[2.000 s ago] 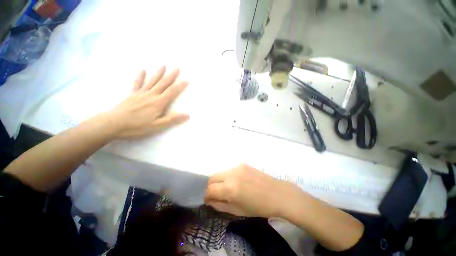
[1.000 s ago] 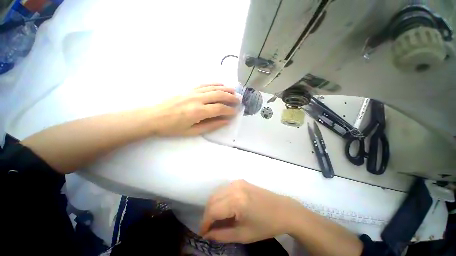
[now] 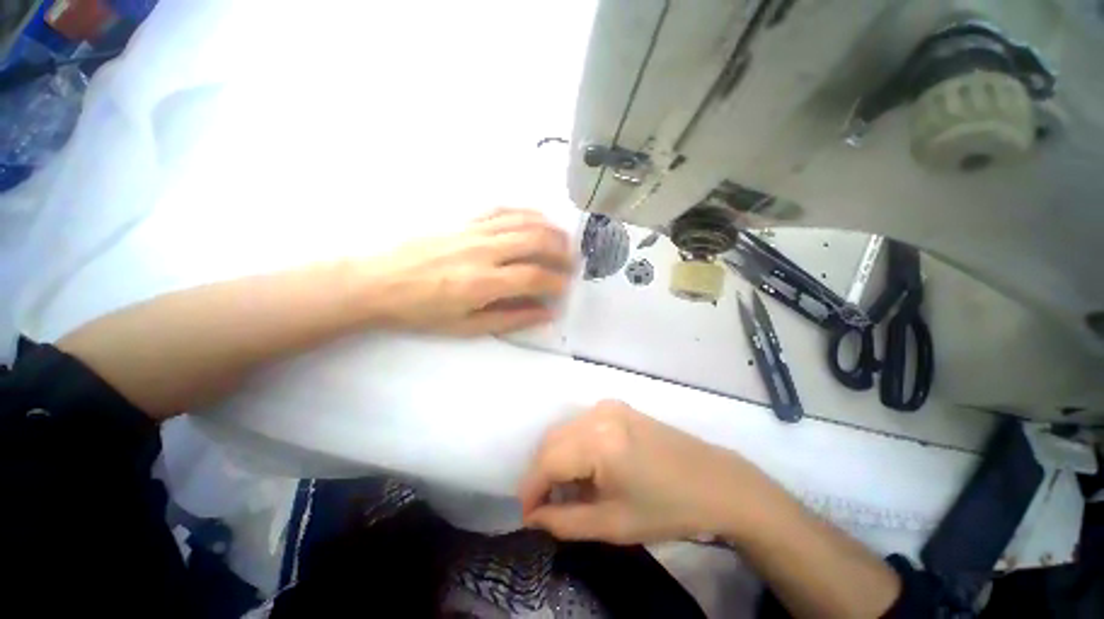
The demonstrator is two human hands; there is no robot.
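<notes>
White fabric (image 3: 291,405) spreads over the left of the table and hangs over its front edge; glare hides its outline. My left hand (image 3: 484,276) lies palm down on the fabric, fingers bent, fingertips just left of the needle area. My right hand (image 3: 617,478) is at the front edge with thumb and fingers together, pinching the fabric's edge. The sewing machine head (image 3: 799,121) is at the upper right, with a cream knob (image 3: 697,281) low beneath it. The needle and presser foot cannot be made out.
Thread snips (image 3: 771,357), black-handled shears (image 3: 906,351) and a slim dark tool (image 3: 781,281) lie right of the knob. A pale strip (image 3: 866,268) is beside the shears. A dark flat object (image 3: 987,496) lies at the right corner. Blue-edged plastic (image 3: 42,109) is at upper left.
My left hand has moved right from the open fabric to beside the needle area, its spread fingers now bent. My right hand dipped slightly, then rose and shifted right. The view has shifted.
</notes>
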